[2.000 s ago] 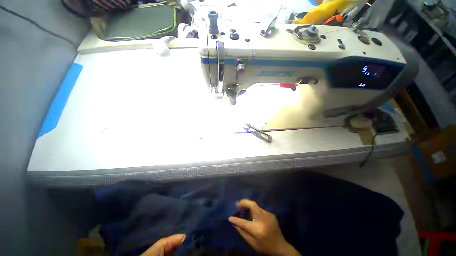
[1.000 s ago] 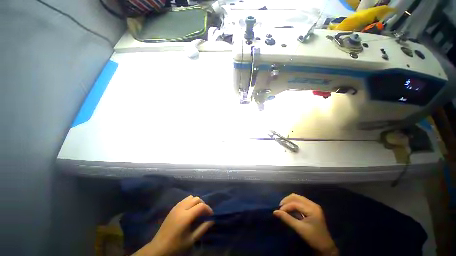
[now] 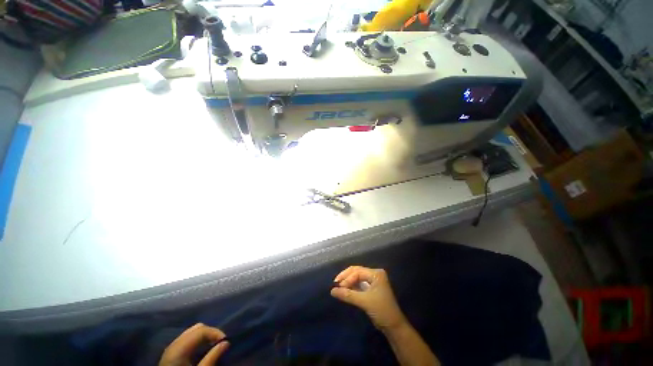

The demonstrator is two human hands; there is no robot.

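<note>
A dark navy cloth point(image 3: 458, 300) lies along the table's front edge and spreads over the pale side table. My left hand point(image 3: 195, 344), at the bottom, pinches the cloth between thumb and fingers and is partly cut off by the picture's edge. My right hand point(image 3: 366, 293) is further right and higher, pinching the cloth between thumb and forefinger. A small white piece point(image 3: 365, 286) shows in the right hand's curled fingers; it may be chalk. The cloth between the hands looks stretched.
A white sewing machine point(image 3: 336, 93) stands on the white table point(image 3: 179, 243). Metal snips point(image 3: 331, 200) lie below its arm. A dark box with a cable point(image 3: 499, 160) is at the table's right end. A carton point(image 3: 598, 175) and red stool point(image 3: 608, 314) stand at right.
The view has shifted and tilted. Since one second ago, my left hand is lower in the picture. Both hands are on the cloth, and the white piece shows more clearly in my right hand.
</note>
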